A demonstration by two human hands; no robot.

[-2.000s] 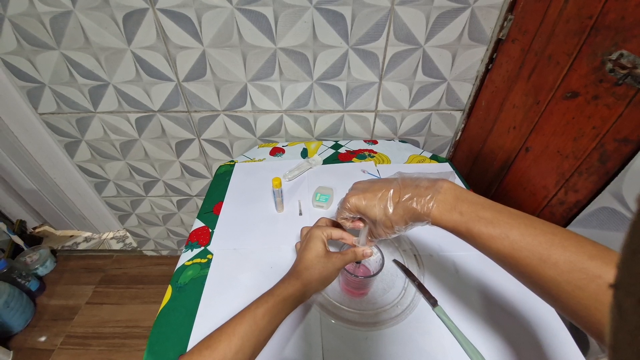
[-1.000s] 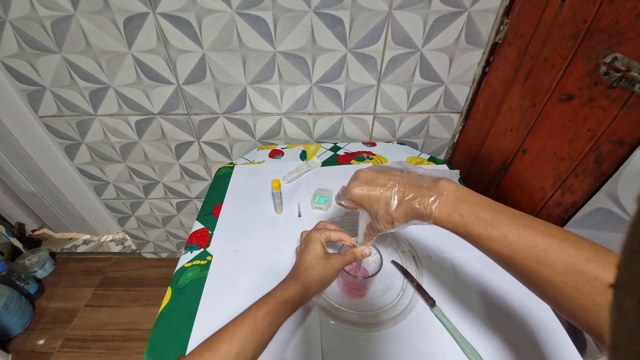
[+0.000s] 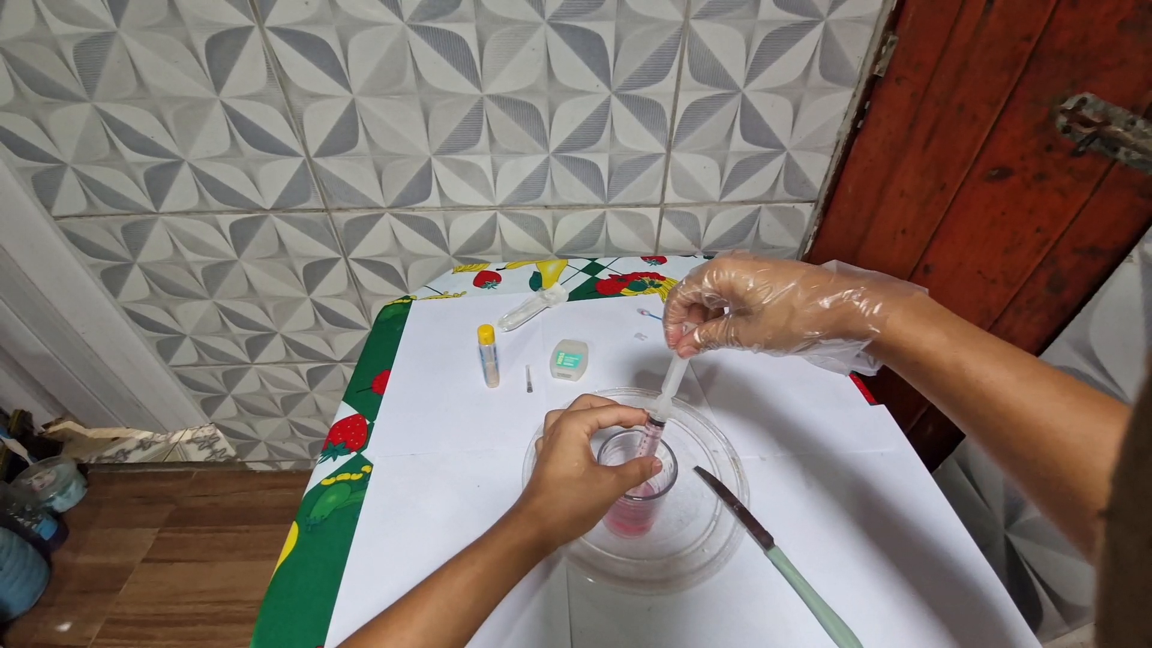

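A clear glass (image 3: 633,517) with pink liquid stands on a clear round plate (image 3: 666,576). My left hand (image 3: 585,463) is at the glass rim and grips the barrel of a plastic syringe (image 3: 652,436) between thumb and forefinger. The syringe tilts with its lower end inside the glass, and its barrel looks pink. My right hand (image 3: 729,310), in a clear plastic glove, pinches the top of the white plunger (image 3: 673,378) above the glass. The plunger is drawn well out of the barrel. The syringe's tip is hard to make out through the glass.
A green-handled knife (image 3: 783,562) lies with its blade over the plate's right edge. Behind the plate are a yellow-capped tube (image 3: 488,355), a small needle-like piece (image 3: 529,379), a dental floss box (image 3: 569,359), a clear wrapper (image 3: 531,309) and a cotton swab (image 3: 650,314).
My right hand has risen away from the glass, drawing the plunger up out of the barrel. My left hand has stayed at the glass rim.
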